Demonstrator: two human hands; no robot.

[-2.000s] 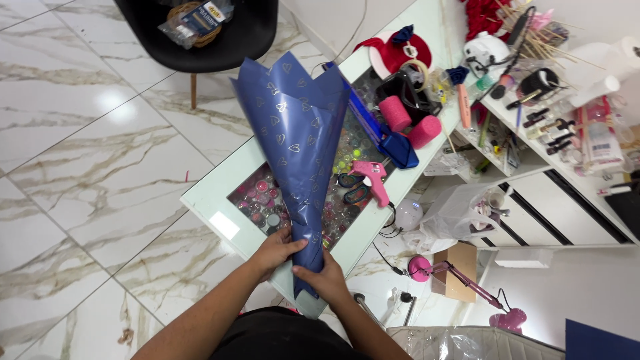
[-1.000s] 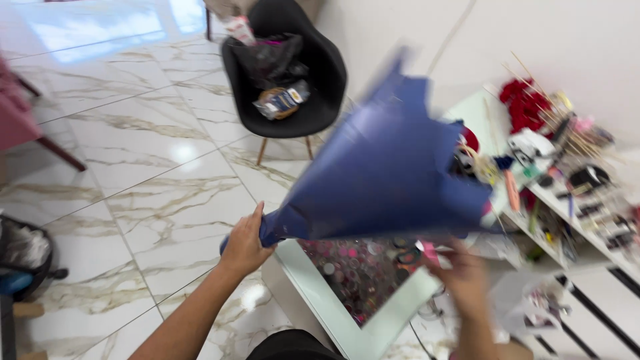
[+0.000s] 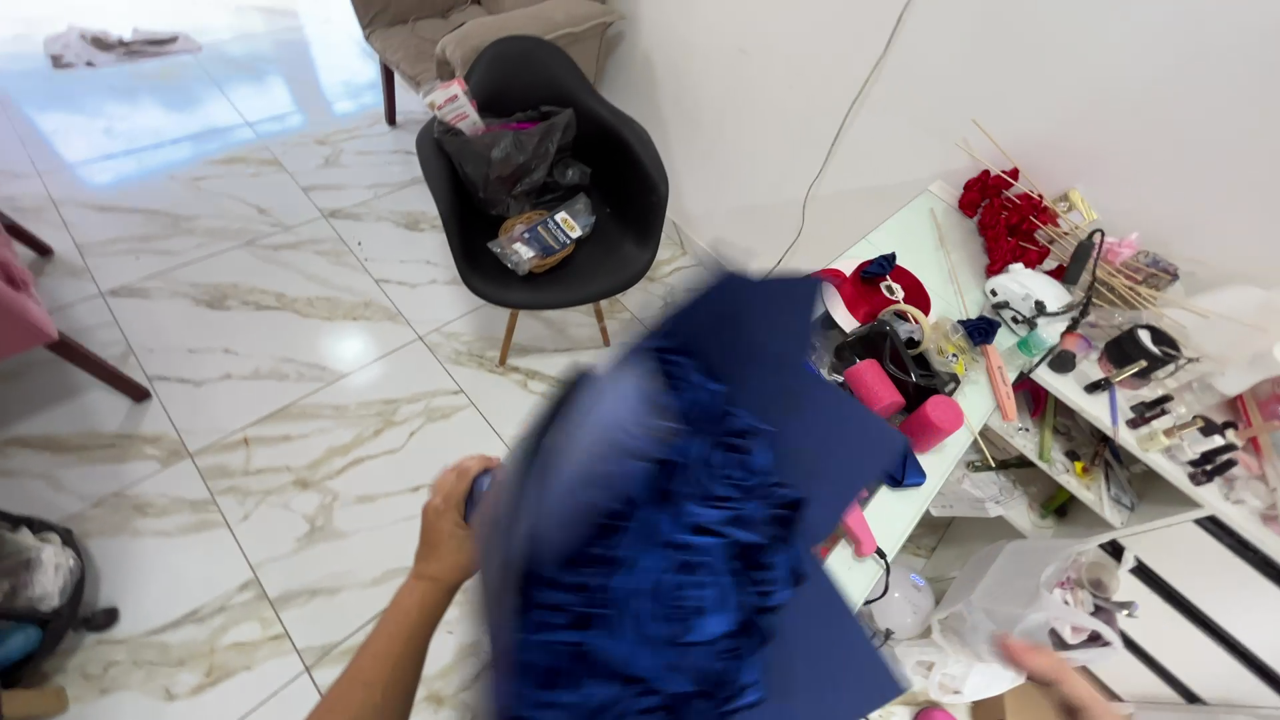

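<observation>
A large bouquet of dark blue satin ribbon roses in blue wrapping paper fills the lower middle, blurred by motion, its open top facing me. My left hand grips the narrow wrapped end at the bouquet's left side. Off to the right, my right hand is blurred, apart from the bouquet and near a white plastic bag; it appears to hold nothing. Behind the paper, a pink glue gun lies partly hidden on the glass-topped table.
Pink foam rolls, a roll of tape, red ribbon roses and thin sticks crowd the table and adjoining shelf. A black chair holding bags stands beyond, a pink chair at the left. A cable hangs along the wall.
The bouquet has turned from lying point-down with both hands at its narrow end to showing its blue roses. My right hand has let go and moved right. The view has shifted.
</observation>
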